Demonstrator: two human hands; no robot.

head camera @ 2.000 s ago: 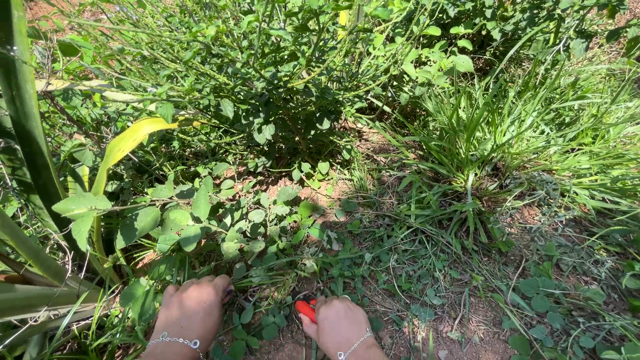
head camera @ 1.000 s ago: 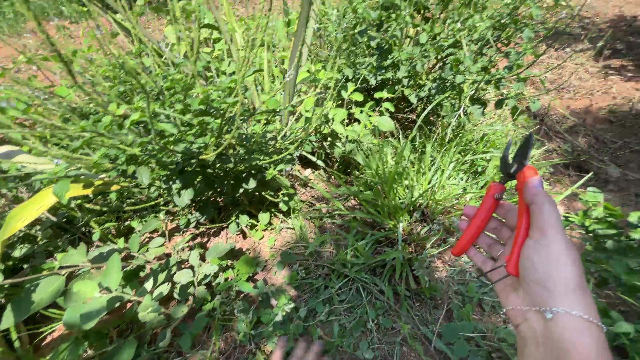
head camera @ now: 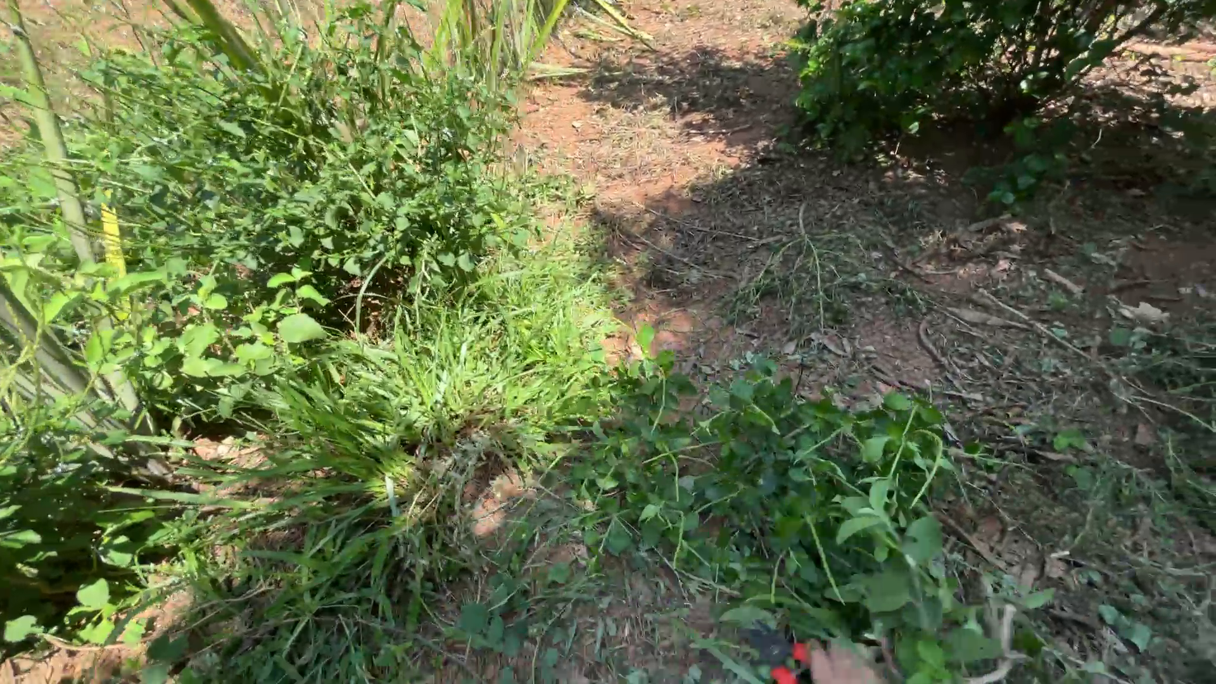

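At the bottom edge of the head view, part of my right hand shows, blurred and cut off by the frame. Beside it are the red handles and dark head of the pruning shears, low against a patch of leafy green plants. A leafy stem rises just right of the hand. How the fingers lie on the shears is mostly hidden. My left hand is out of view.
Grass clumps grow left of the leafy patch, with a dense bush behind. Reddish soil with twigs and dry litter extends to a shaded shrub at upper right.
The view has swung to the right. My right hand, raised with the shears at the right a second ago, is now low at the bottom edge. My left hand has left the view.
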